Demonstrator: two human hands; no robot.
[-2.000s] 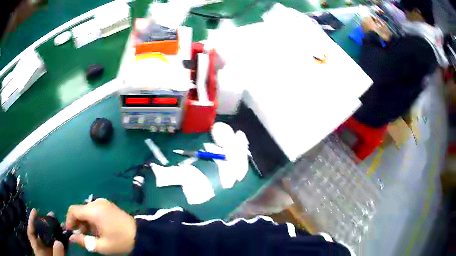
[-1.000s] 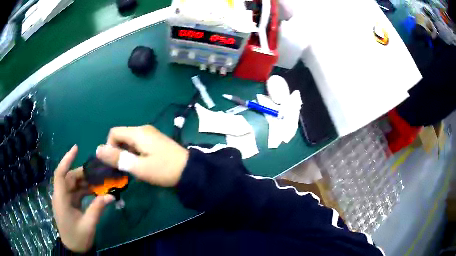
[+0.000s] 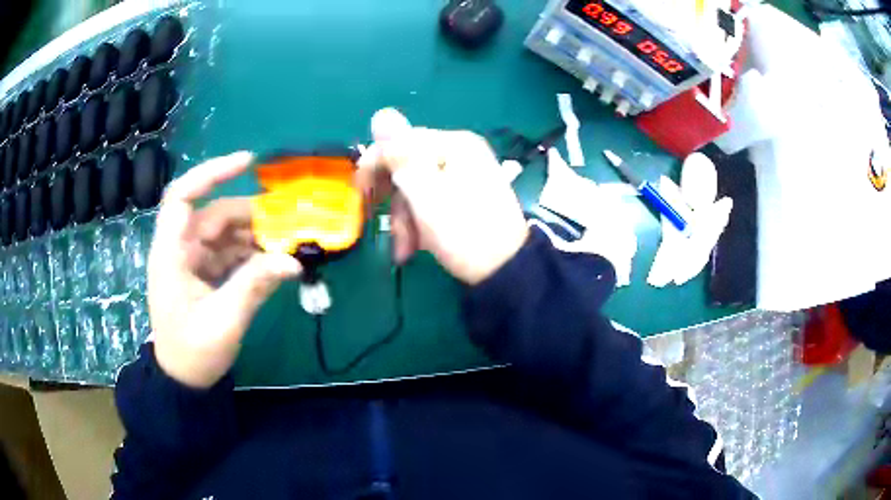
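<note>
A charging case (image 3: pixel 309 207) is open in front of me, its inside bright orange and yellow. My left hand (image 3: pixel 210 278) holds it by its left side and lower edge. The black charging cable (image 3: pixel 367 354) meets the case's lower edge at a dark plug with a pale part below and loops to the right. My right hand (image 3: pixel 440 190) is at the case's right edge, fingers bent; blur hides whether they grip the case or a small piece.
A blister tray (image 3: pixel 93 303) with rows of black cases lies left. The power supply (image 3: pixel 615 54) with red digits and a red bin (image 3: pixel 684 122) stand upper right. A set-aside case (image 3: pixel 471 21), marker pen (image 3: pixel 664 206), white scraps (image 3: pixel 586 210) and black pad (image 3: pixel 733 234) lie around.
The view has swung left, showing more of the tray. The case, mostly dark before, now shows its orange inside widely. My right hand has moved from over the case to its right edge.
</note>
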